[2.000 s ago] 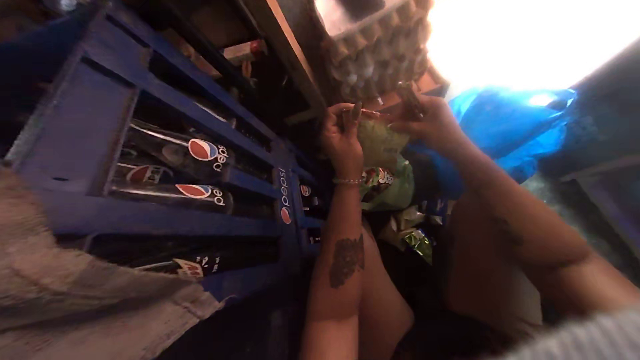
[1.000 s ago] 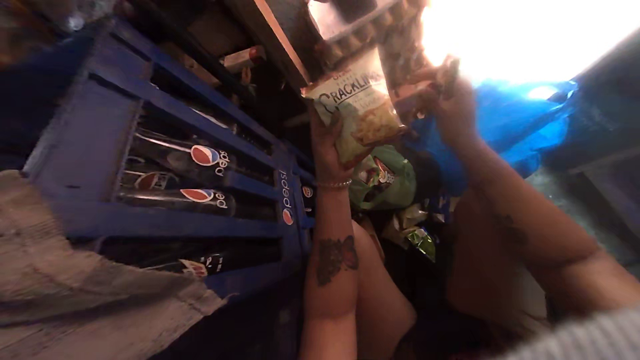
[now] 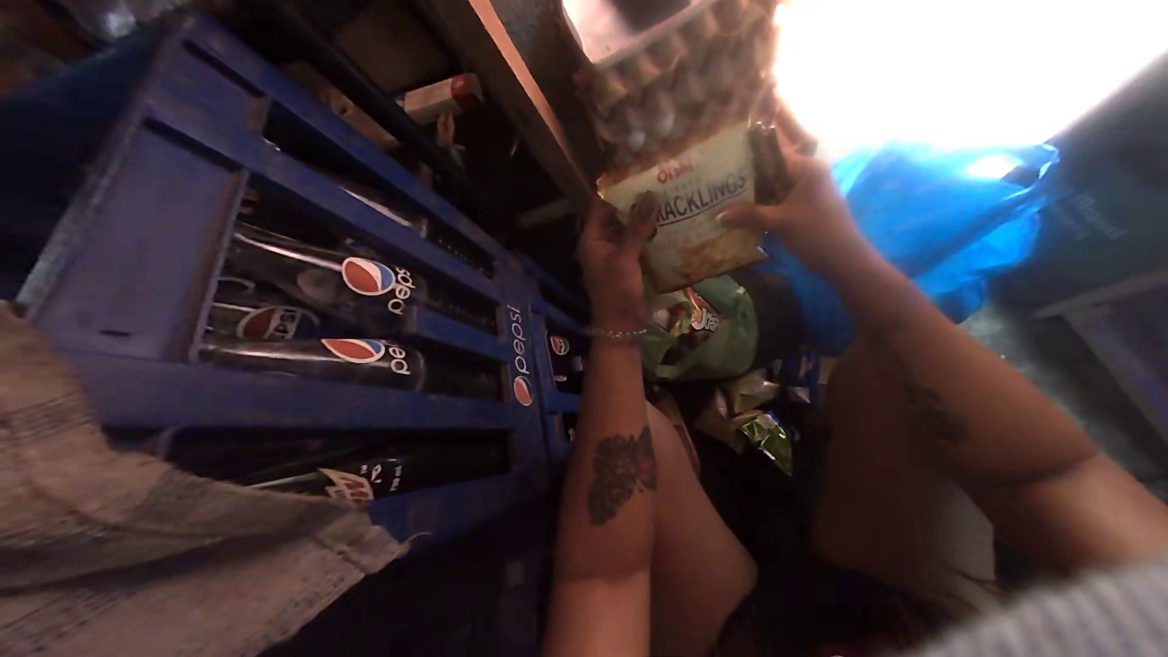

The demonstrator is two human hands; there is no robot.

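An Oishi Cracklings snack bag [image 3: 698, 205] is held upright between my hands, its printed front facing me. My left hand [image 3: 618, 251] grips its left edge, thumb on the front. My right hand [image 3: 792, 196] has its thumb at the bag's right edge and also holds a small dark object [image 3: 766, 162], too blurred to name. Beneath the bag sits a green plastic bag [image 3: 721, 333] with snack packs inside. Stacked egg trays [image 3: 680, 87] stand just behind the snack bag.
Blue Pepsi crates [image 3: 310, 415] with glass bottles [image 3: 319, 360] stand at left, partly covered by a worn grey cloth [image 3: 155, 547]. A blue plastic bag [image 3: 922, 228] lies at right. Crumpled wrappers [image 3: 753, 420] lie below the green bag. A wooden post [image 3: 520, 82] rises behind.
The snack bag, not visible two seconds ago, was in my left hand one second ago, tilted. It has since turned more upright, and my right hand has come to its right edge.
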